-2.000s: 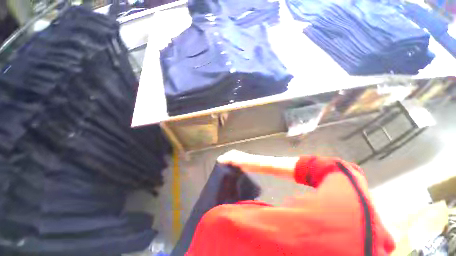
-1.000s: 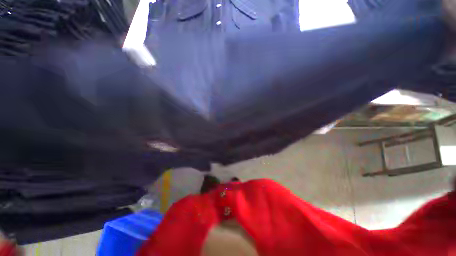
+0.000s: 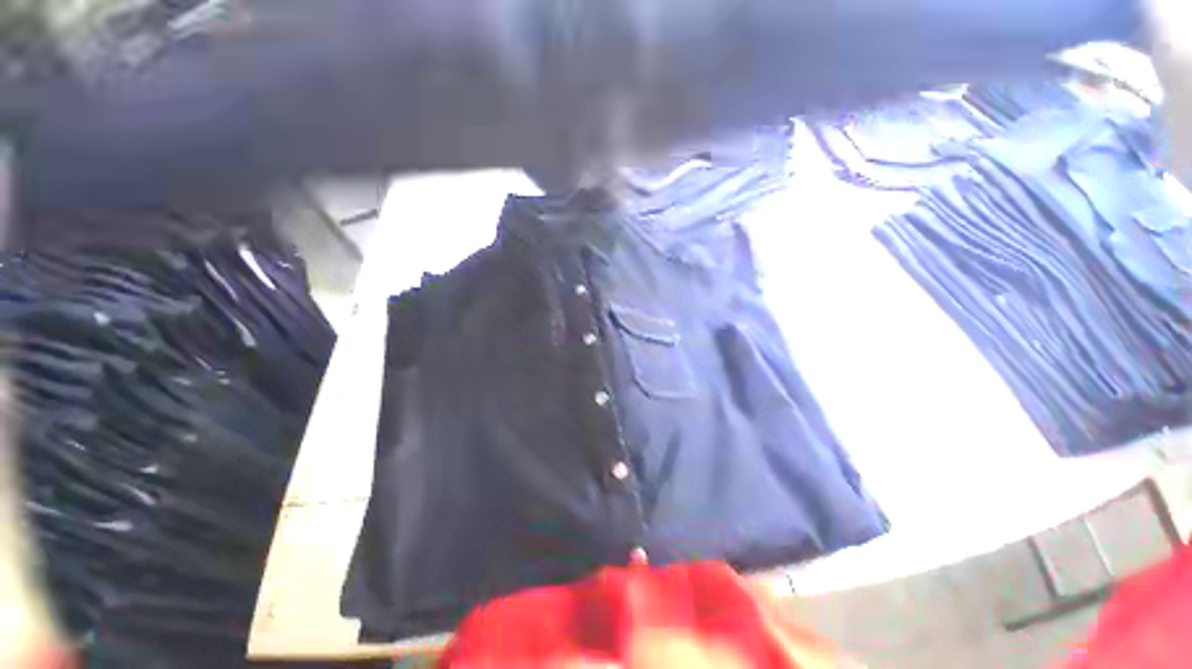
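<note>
A dark navy shirt (image 3: 366,98), strongly blurred, is spread wide and raised across the top of the view. Below it, another dark denim shirt (image 3: 484,431) lies flat, front up, with pale buttons down its placket and a chest pocket with flap. It lies on the white table (image 3: 902,314) near its left end. Neither of my hands can be made out. Red sleeve cloth shows at the lower right edge, and a blurred pale strip runs along the left edge. The ends of the raised shirt are cut off or blurred.
Dark shirts hang packed together (image 3: 157,444) at the left, close to the table's edge. A layered shirt pile (image 3: 1033,301) lies on the table at the right. A dark metal frame (image 3: 1078,555) stands beyond the table's front edge at the lower right.
The spread shirt has risen from the middle to the top of the view, uncovering the shirt on the table. The view has shifted towards the table, and the blue bin has left it.
</note>
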